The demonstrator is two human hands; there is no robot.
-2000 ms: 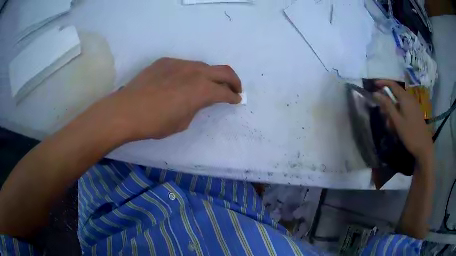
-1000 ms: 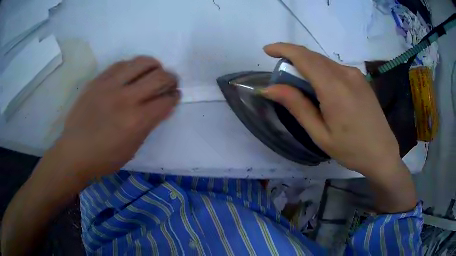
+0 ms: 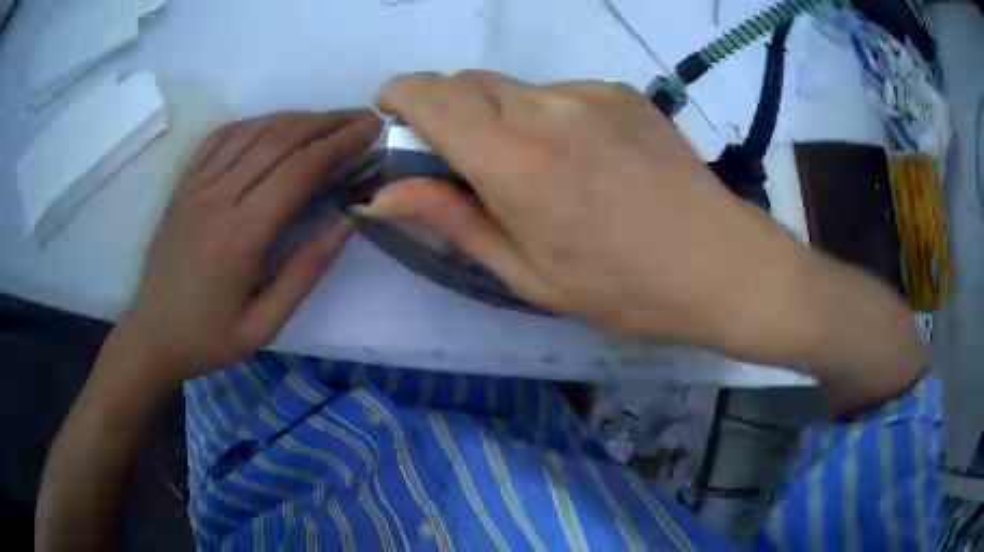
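The iron (image 3: 464, 266) lies flat on the white cloth-covered table in front of me, its tip pointing left. My right hand (image 3: 572, 194) is closed around its handle and covers most of it. My left hand (image 3: 259, 210) is at the iron's tip, fingers bent towards it, slightly blurred. I cannot tell whether the left fingers hold anything. The white piece under the iron is hidden by the iron and my hands.
A stack of white unfolded pieces (image 3: 92, 156) lies at the left, with another behind it. The dark iron rest (image 3: 852, 205) and a yellow-orange bundle (image 3: 919, 232) are at the right. The green spiral hose (image 3: 755, 35) runs to the upper right, near scraps (image 3: 904, 92).
My right hand took the iron from its rest and has moved it left across the table to my left hand. My left hand drew back left from the table's middle.
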